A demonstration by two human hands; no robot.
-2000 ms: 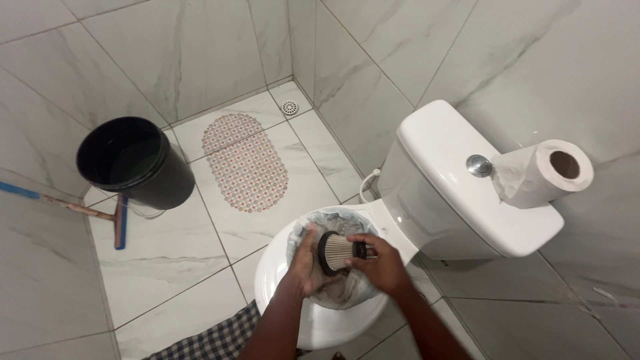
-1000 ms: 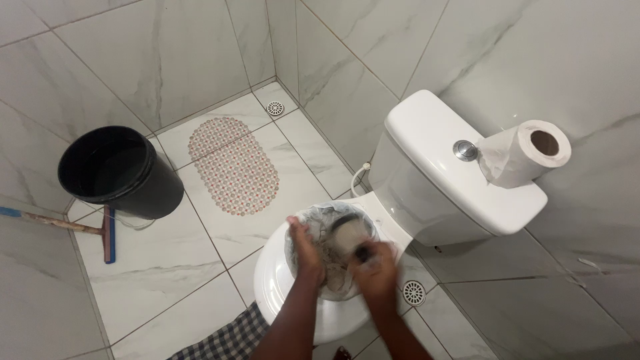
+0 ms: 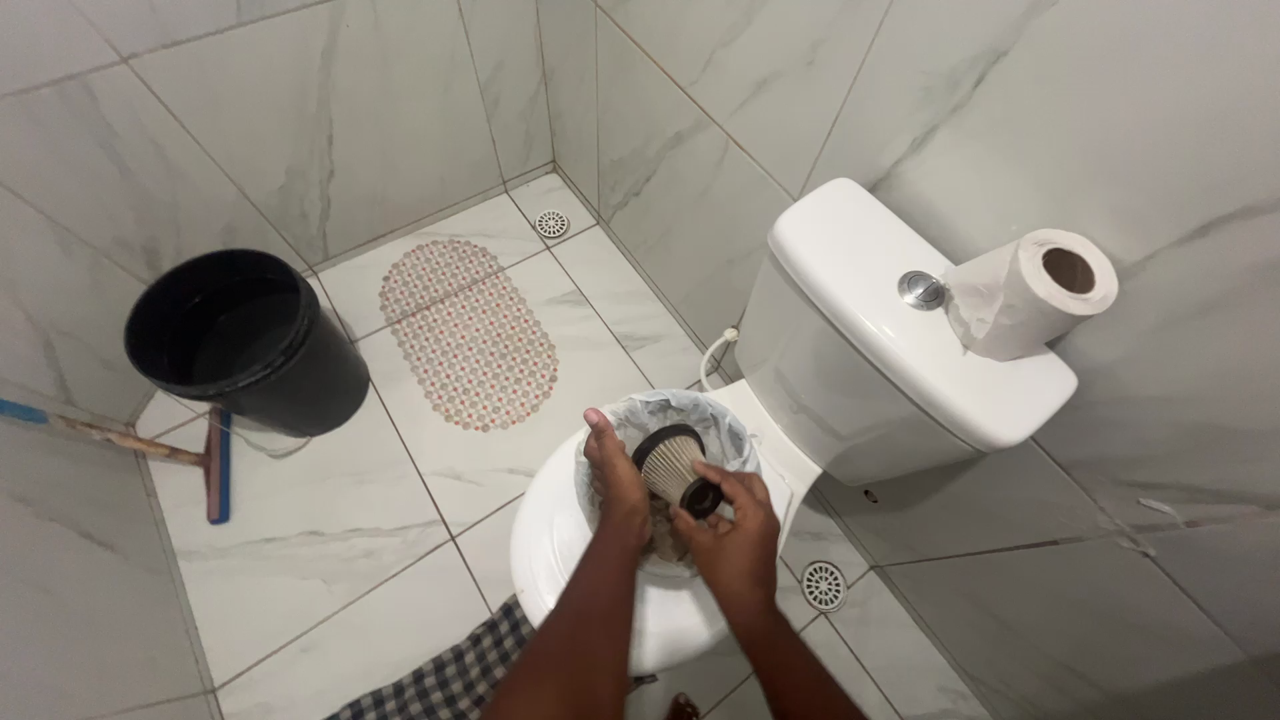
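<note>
Between my hands is a pleated cone-shaped filter (image 3: pixel 672 465) with black end rings, tilted over a bin lined with a pale plastic bag (image 3: pixel 720 425). My right hand (image 3: pixel 735 520) grips its narrow black end with the fingertips. On the other side, my left hand (image 3: pixel 615 475) is raised by the wide ring with its thumb up; whether it touches the ring is not clear. The lined bin rests on the white toilet lid (image 3: pixel 550 530), and greyish debris shows inside it below the filter.
The toilet cistern (image 3: pixel 860 330) carries a toilet paper roll (image 3: pixel 1035 290) beside the flush button (image 3: pixel 921 290). To the left are a black bucket (image 3: pixel 330 370), a blue-edged squeegee (image 3: pixel 218 470) and a pebbled mat (image 3: pixel 475 340). Floor drains (image 3: pixel 551 223) and checkered cloth (image 3: pixel 450 670) are also in view.
The filter, blurred in motion a second ago, now shows sharply, with its narrow end toward my right hand and its wide ring toward the upper left. My right hand keeps hold of it.
</note>
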